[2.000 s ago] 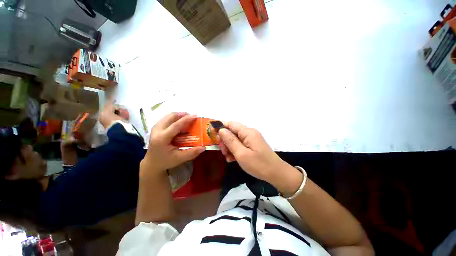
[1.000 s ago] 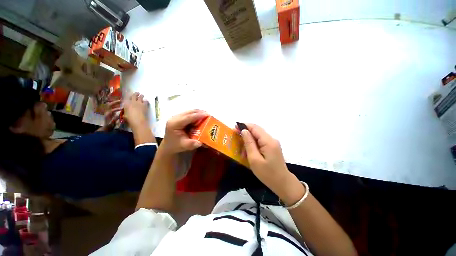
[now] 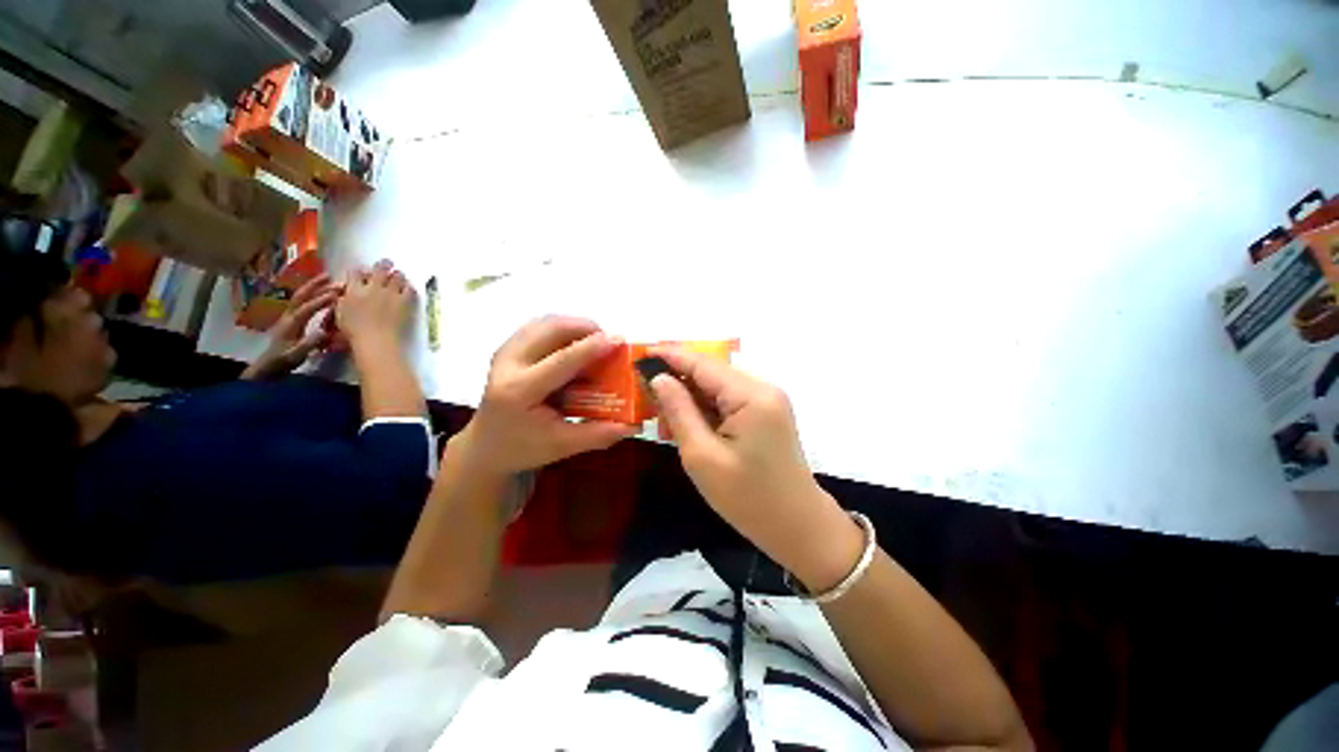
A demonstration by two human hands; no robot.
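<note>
An orange retail box (image 3: 599, 397) is held in front of me above the table's near edge, with a small end facing me. My left hand (image 3: 541, 394) is closed around its left side. My right hand (image 3: 730, 426) is at the box's right side, with a small dark tip (image 3: 651, 367) between thumb and fingers, held against the box; it looks like the end of a knife. The rest of the dark item is hidden in my right hand. A yellow-orange part of the box shows behind my right fingers.
A brown carton (image 3: 679, 74) and an orange box (image 3: 830, 74) stand at the top. Printed boxes are at right (image 3: 1281, 345) and upper left (image 3: 306, 129). A slim yellowish knife (image 3: 433, 313) lies left of my hands. A person in dark blue (image 3: 250, 478) sits at left, hands on the table.
The box has turned from its long orange-yellow side to a small end facing me. My right hand has moved left, bringing the dark tip onto the box. The view has shifted slightly.
</note>
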